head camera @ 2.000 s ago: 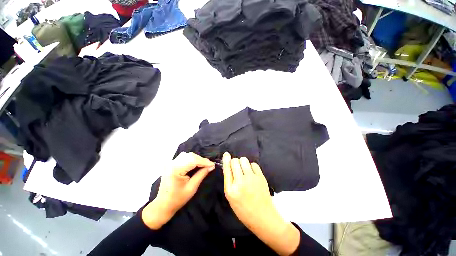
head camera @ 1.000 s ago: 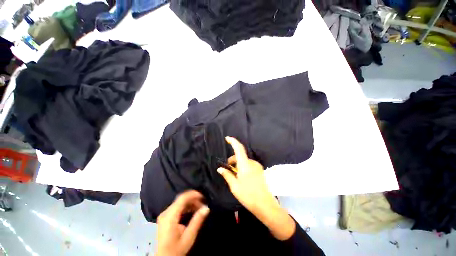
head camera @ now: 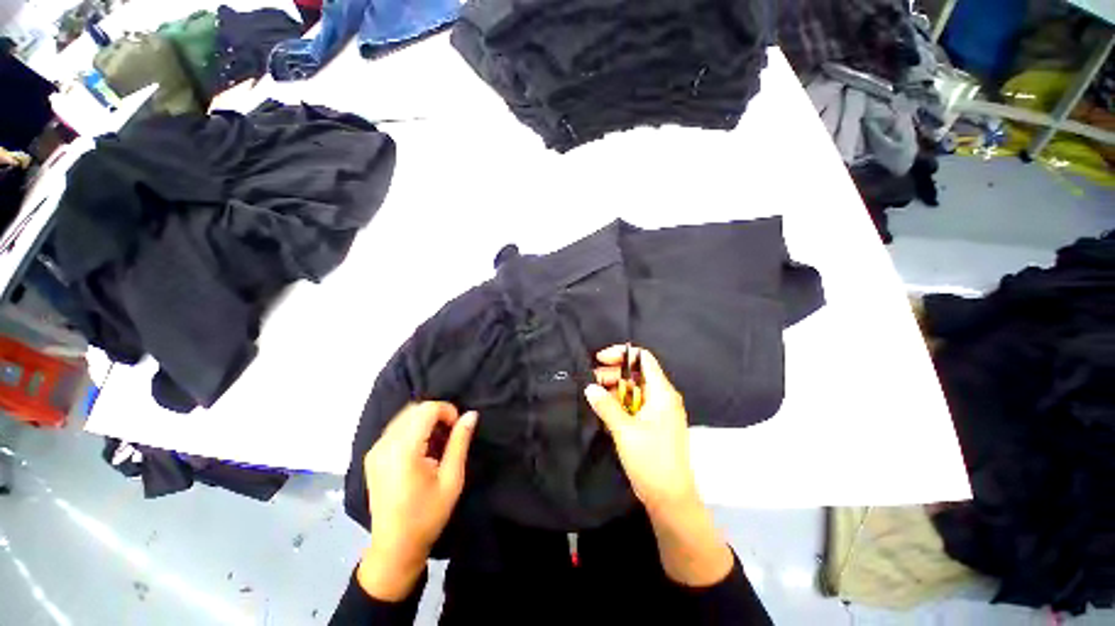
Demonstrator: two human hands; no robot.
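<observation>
A black garment point(head camera: 703, 318), perhaps trousers, lies on the near part of the white table and hangs over its front edge toward me. My right hand point(head camera: 654, 440) holds small thread snips point(head camera: 631, 389) with orange-yellow at the handle, blades pointing away, over the garment's middle. My left hand point(head camera: 413, 477) is over the garment's near left part, thumb and fingers curled; whether cloth is pinched between them is hard to tell. A raised seam or band runs down the garment between the hands.
A crumpled black garment point(head camera: 220, 232) lies at the table's left. A dark garment stack point(head camera: 624, 67) is at the far side, blue denim point(head camera: 410, 22) beside it. A large black heap point(head camera: 1039, 416) is off the table at right, over beige cloth point(head camera: 893, 556). The white table point(head camera: 459, 196) lies between.
My hands were together at the garment's middle, then moved apart, the left one nearer me. Since then my left hand has moved up onto the cloth, and the snips in my right hand show more clearly.
</observation>
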